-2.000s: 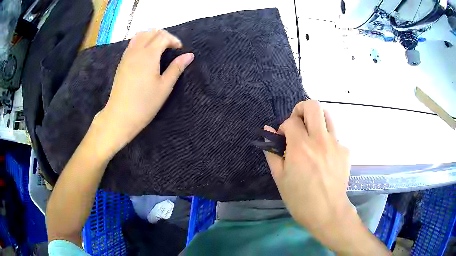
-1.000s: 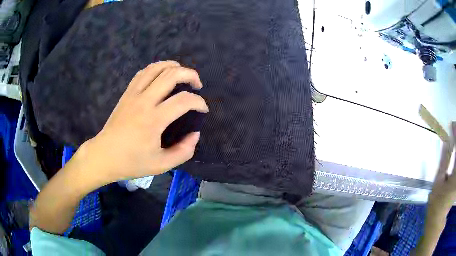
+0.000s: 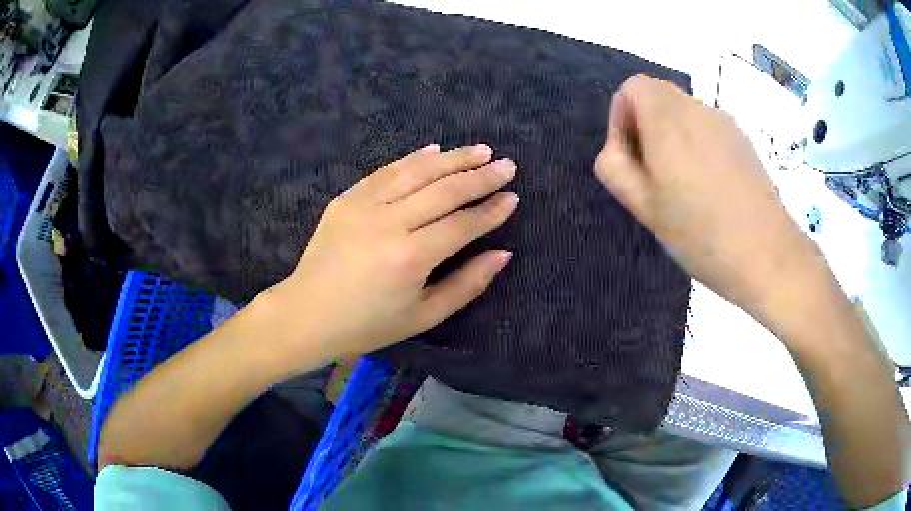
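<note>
A large black-grey garment panel (image 3: 400, 110) lies spread over the tabletop and hangs past its front edge. Its right part looks finely ribbed, its left part mottled. My left hand (image 3: 400, 250) rests palm down on the middle of the panel with the fingers spread, holding nothing visible. My right hand (image 3: 689, 170) is over the panel's upper right part with the fingers curled and the fingertips close together. Whether it holds anything small, or pinches the cloth, cannot be seen.
The white machine table (image 3: 744, 344) shows at right, with part of the sewing machine (image 3: 859, 120) at upper right. A strip with markings (image 3: 729, 424) runs along the front edge. Blue crates (image 3: 150, 319) and a white-rimmed basket (image 3: 40, 289) stand below at left.
My right hand has come back from the far right to the panel's upper right. My left hand has shifted right and flattened with fingers spread. The view has shifted.
</note>
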